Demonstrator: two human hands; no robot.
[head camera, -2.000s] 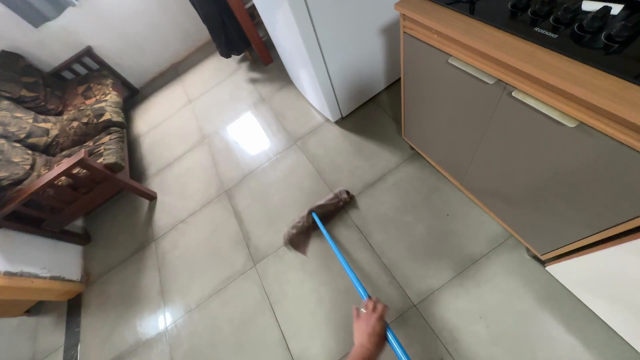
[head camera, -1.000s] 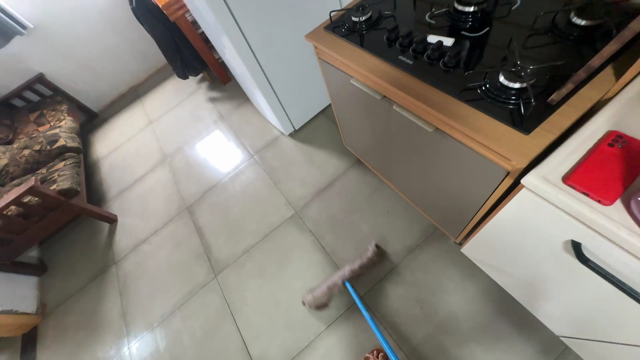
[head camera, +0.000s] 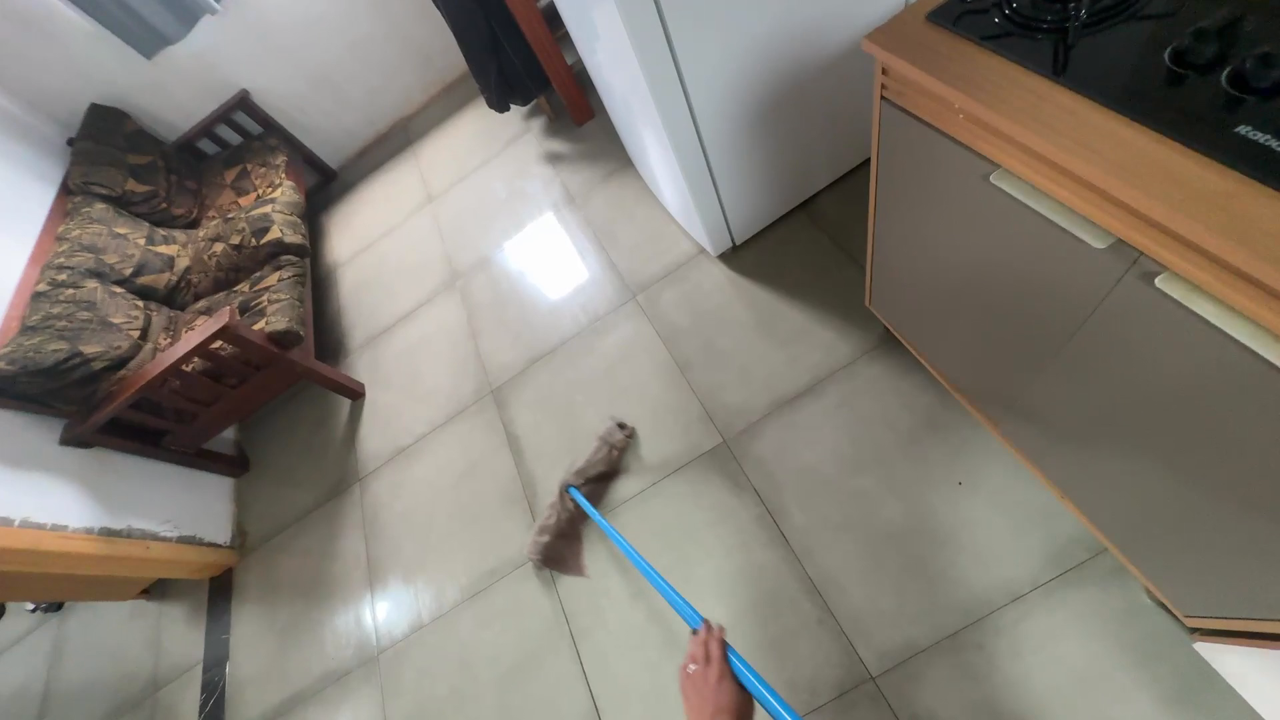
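Note:
A grey-brown cloth (head camera: 585, 500) is wrapped around the head of a floor squeegee or mop, lying slantwise on the tiled floor. From its middle a blue pole (head camera: 655, 580) runs down to the lower right and out of view. At the bottom of the picture, what looks like my left hand (head camera: 715, 675), with a ring on one finger, is closed around this pole. My right hand is out of view, as is the upper end of the pole.
A wooden sofa with patterned cushions (head camera: 170, 250) stands at the left. A white appliance or cabinet (head camera: 770, 90) is at the top. To the right, a grey-fronted cabinet (head camera: 1000, 260) carries a black gas cooktop (head camera: 1150, 60). Dark cloth (head camera: 495, 50) hangs near a wooden leg.
The cloth-wrapped head has swept from beside the grey-fronted cabinet, a second ago, farther out toward the sofa side. The view has swung left. More of the hand on the pole shows.

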